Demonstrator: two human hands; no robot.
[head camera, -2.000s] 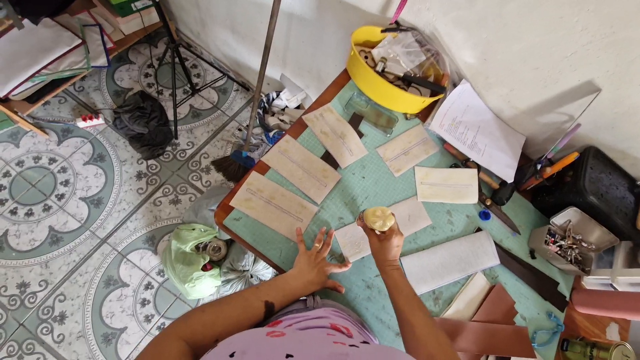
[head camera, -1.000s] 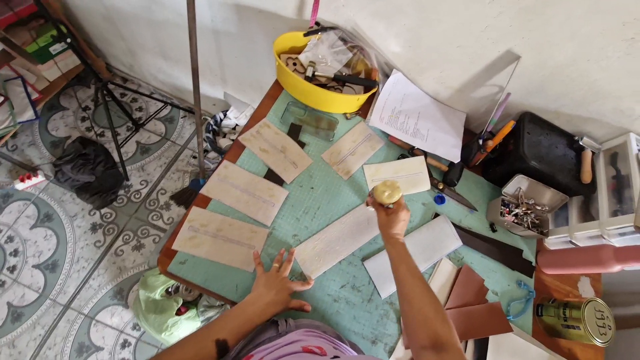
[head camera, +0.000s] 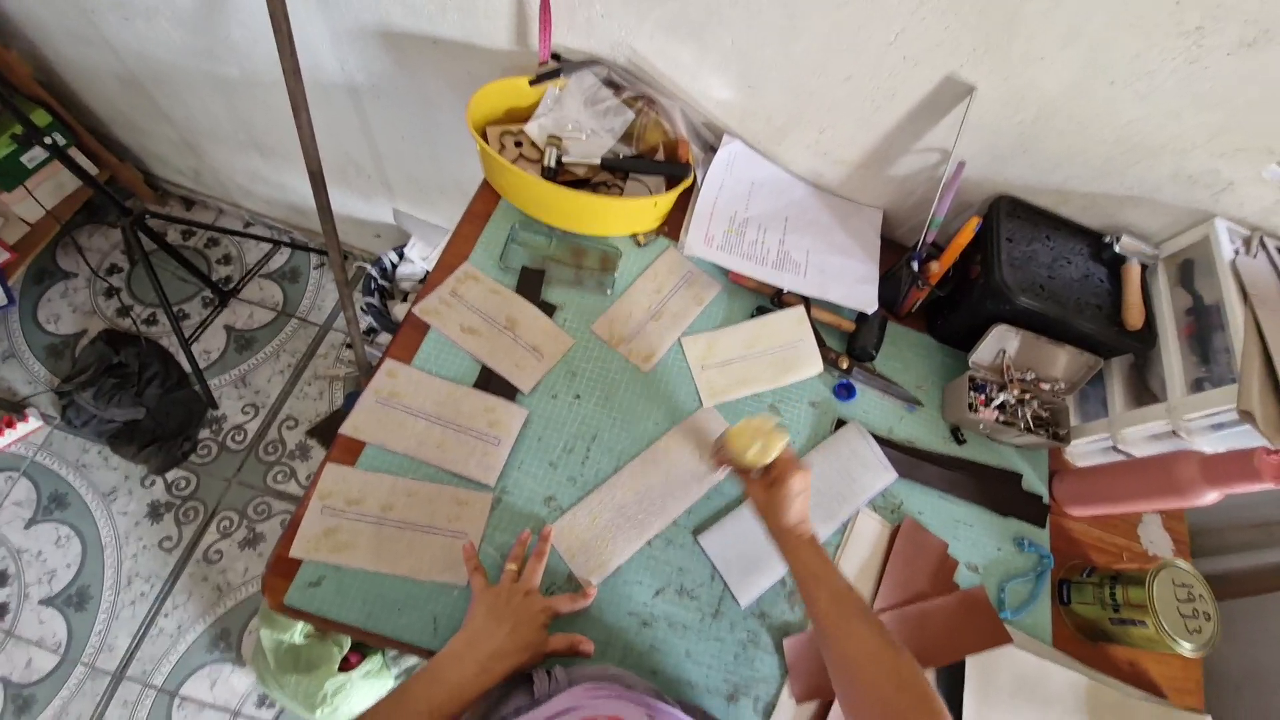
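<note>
A long pale leather strip (head camera: 640, 495) lies aslant on the green cutting mat (head camera: 590, 400). Over its upper right end, my right hand (head camera: 780, 485) grips a round, cream-yellow object (head camera: 755, 442), blurred, its kind unclear. Fingers spread, my left hand (head camera: 525, 600) rests by the strip's lower left end and holds nothing. Around the strip lie several rectangular pale pieces with a narrow outlined slot, among them one at the left (head camera: 400, 522), one above it (head camera: 435, 420) and one at the upper right (head camera: 752, 355). A white rectangular piece (head camera: 800, 510) lies under my right forearm.
A yellow tub (head camera: 570, 205) with a hammer and scraps stands at the back, beside printed sheets (head camera: 785, 225). Scissors (head camera: 870, 375), a mallet (head camera: 868, 335), a tin of small parts (head camera: 1020, 390) and a black container (head camera: 1040, 270) are at right. Brown leather pieces (head camera: 940, 625) lie at lower right.
Where two shorter pale pieces lay apart two seconds ago, a single long strip shows between my hands. My right hand still holds the yellowish object. The view has shifted right.
</note>
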